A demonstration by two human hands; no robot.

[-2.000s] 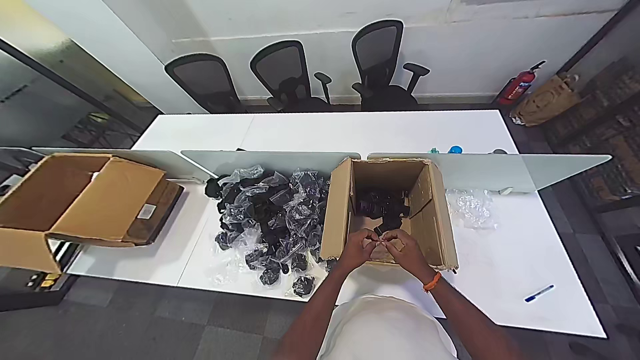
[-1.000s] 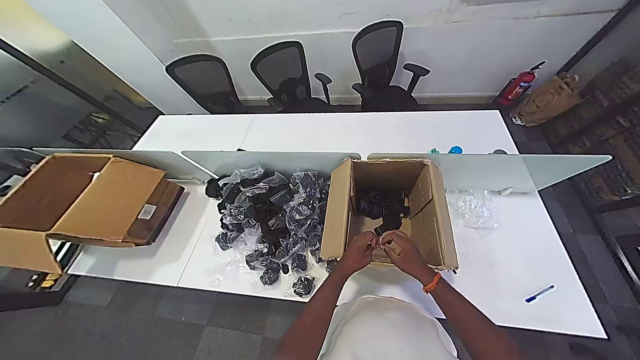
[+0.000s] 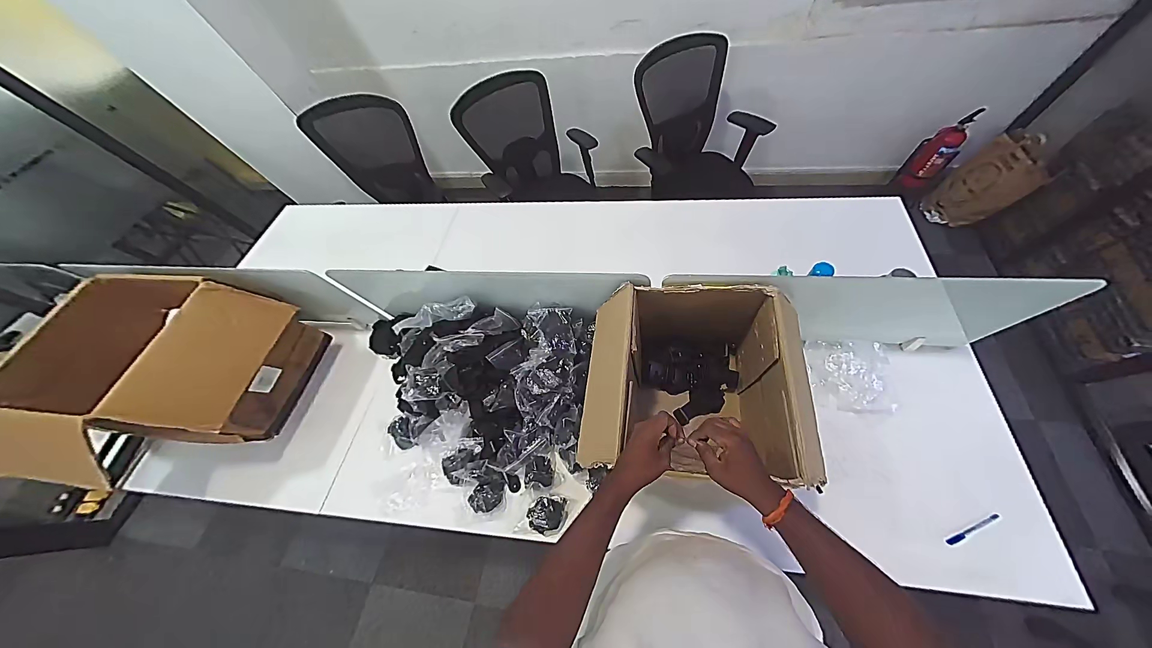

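An open cardboard box [image 3: 792, 396] stands before me on the white table, with black strapped items [image 3: 688, 364] inside it. Over its near edge, my left hand [image 3: 650, 448] and my right hand [image 3: 731, 454] meet with fingertips pinched together. Something small and thin, perhaps a strap end or clear plastic, is between them; it is too small to name. A black strap [image 3: 702, 400] lies just beyond the fingers. To the left of the box is a pile of black items in clear plastic bags [image 3: 486, 387].
Crumpled clear plastic [image 3: 846, 373] and a blue pen [image 3: 972, 529] lie on the right of the table [image 3: 990, 450]. A second open cardboard box [image 3: 189, 360] is at the far left. Glass dividers [image 3: 1026, 301] cross the table; office chairs [image 3: 679, 99] stand behind.
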